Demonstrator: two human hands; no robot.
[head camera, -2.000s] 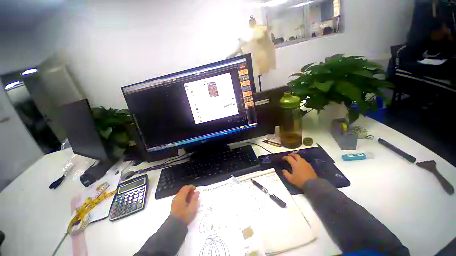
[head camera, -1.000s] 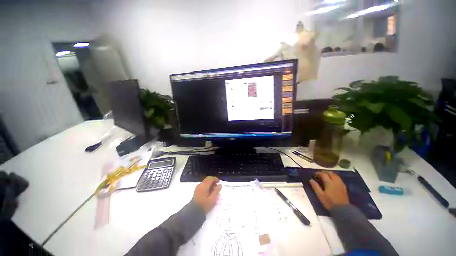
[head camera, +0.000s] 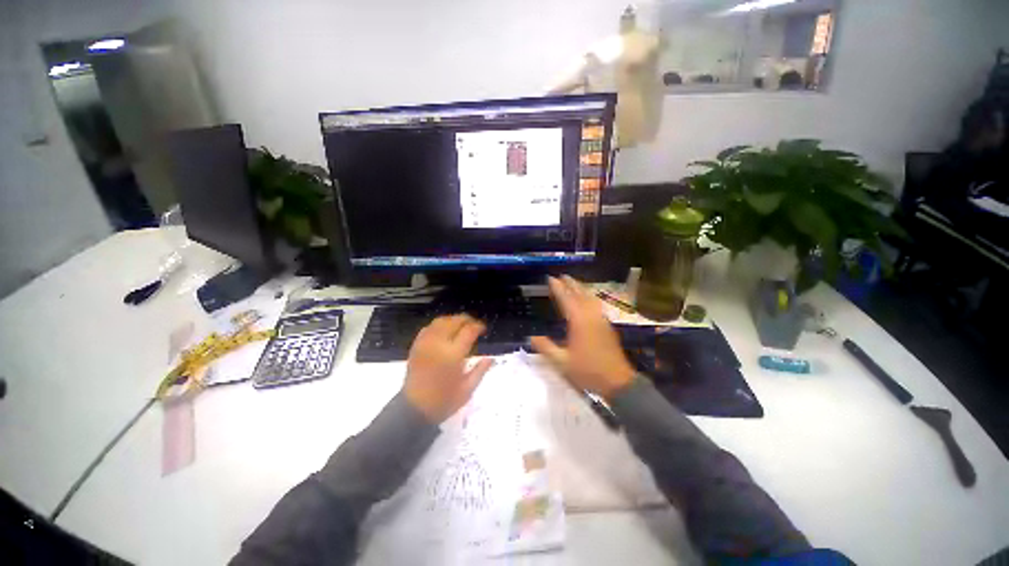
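Observation:
The long black keyboard (head camera: 387, 334) lies below the monitor (head camera: 404, 188), which shows a black window with a white page and a picture. My left hand (head camera: 443, 365) is over the keyboard's front edge and the top of the style sheet, fingers loosely bent, holding nothing. My right hand (head camera: 586, 341) is over the keyboard's right end, fingers spread and empty. The white style sheet (head camera: 470, 470) with line drawings and a small swatch lies in front of the keyboard. A pen (head camera: 601, 409) is partly hidden by my right wrist. The mouse pad (head camera: 703, 376) lies to the right.
A calculator (head camera: 301, 348) and a yellow tape measure (head camera: 216, 352) lie left of the keyboard. A green-lidded bottle (head camera: 665, 271), a potted plant (head camera: 786, 205), a pen holder (head camera: 778, 312), a turquoise bar (head camera: 783, 364) and a dark long-handled tool (head camera: 946, 442) are on the right.
My right hand has left the mouse pad and moved left over the keyboard, its fingers spreading. My left hand has moved closer to it, at the keyboard's front edge. The camera view has shifted.

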